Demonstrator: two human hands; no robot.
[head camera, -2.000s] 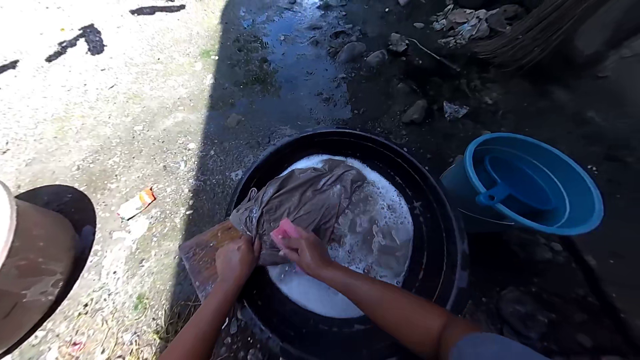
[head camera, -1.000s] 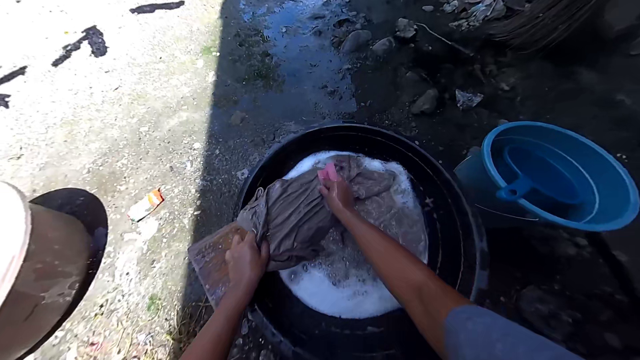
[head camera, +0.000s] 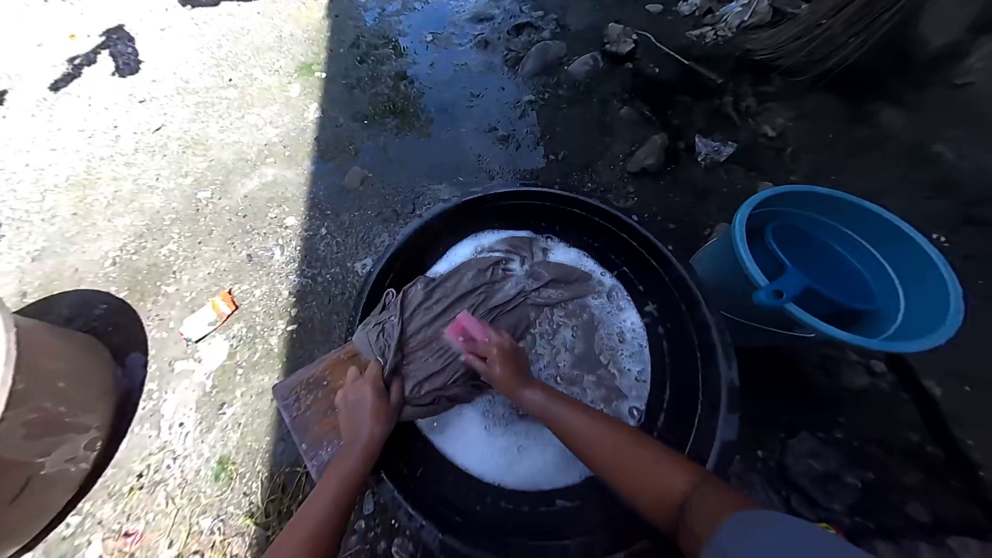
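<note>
A wet grey-brown cloth garment (head camera: 457, 310) lies over a wooden board (head camera: 314, 399), its far part down in the sudsy water (head camera: 511, 449) of a round black tub (head camera: 690, 310). My left hand (head camera: 368, 407) grips the garment's near-left end against the board, at the tub's left rim. In my right hand (head camera: 500, 360) is a pink bar or block (head camera: 469, 332), perhaps soap, held against the cloth near its middle. The board's right part is hidden under the garment.
Right of the tub stands a blue bucket (head camera: 922, 325) with a blue dipper (head camera: 833, 263) inside. A tan container (head camera: 58, 418) stands at far left, near an orange and white wrapper (head camera: 209, 316). Beyond the tub are stones (head camera: 649, 153), crumpled plastic (head camera: 713, 149) and wet ground.
My right hand with the pink block has moved back toward me and to the left along the cloth since one second ago. My left hand stays at the cloth's end on the board.
</note>
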